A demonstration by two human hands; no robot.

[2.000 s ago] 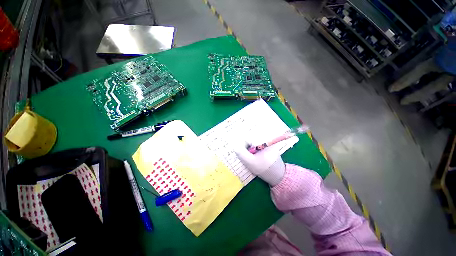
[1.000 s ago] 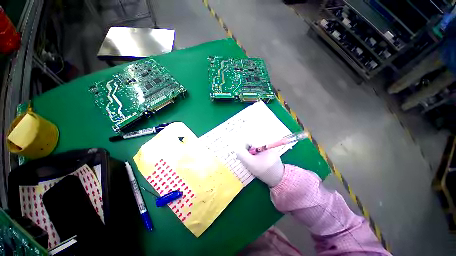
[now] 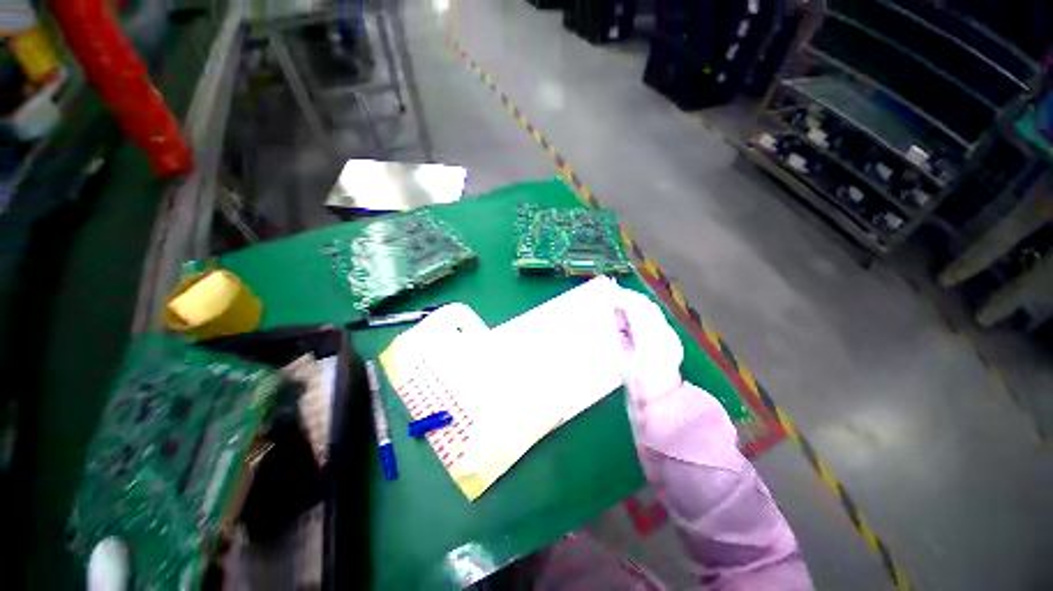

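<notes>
My right hand [image 3: 654, 337], in a white glove, is over the record sheet [image 3: 554, 346] with the pink pen [image 3: 625, 328] at its fingers; glove and paper are overexposed. A circuit board [image 3: 167, 444] is at the lower left, tilted and blurred, covering part of the black tray [image 3: 343, 462]. A white gloved fingertip of my left hand [image 3: 107, 566] shows on the board's lower edge; the rest of that hand is hidden or cut off. The label sheet with red marks [image 3: 433, 398] lies on yellow backing paper [image 3: 476, 483].
Two reference boards [image 3: 406, 256] [image 3: 572, 240] lie at the table's far side. A black marker [image 3: 395, 319], a blue marker [image 3: 381, 421] and a blue cap [image 3: 430, 424] lie left of the papers. A yellow pot [image 3: 215, 306] stands at the corner; a silvery plate [image 3: 398, 185] is beyond.
The view has swung up and left. The circuit board at lower left shows much more, with a gloved fingertip on it. The pink pen has turned from slanting right to nearly upright in view.
</notes>
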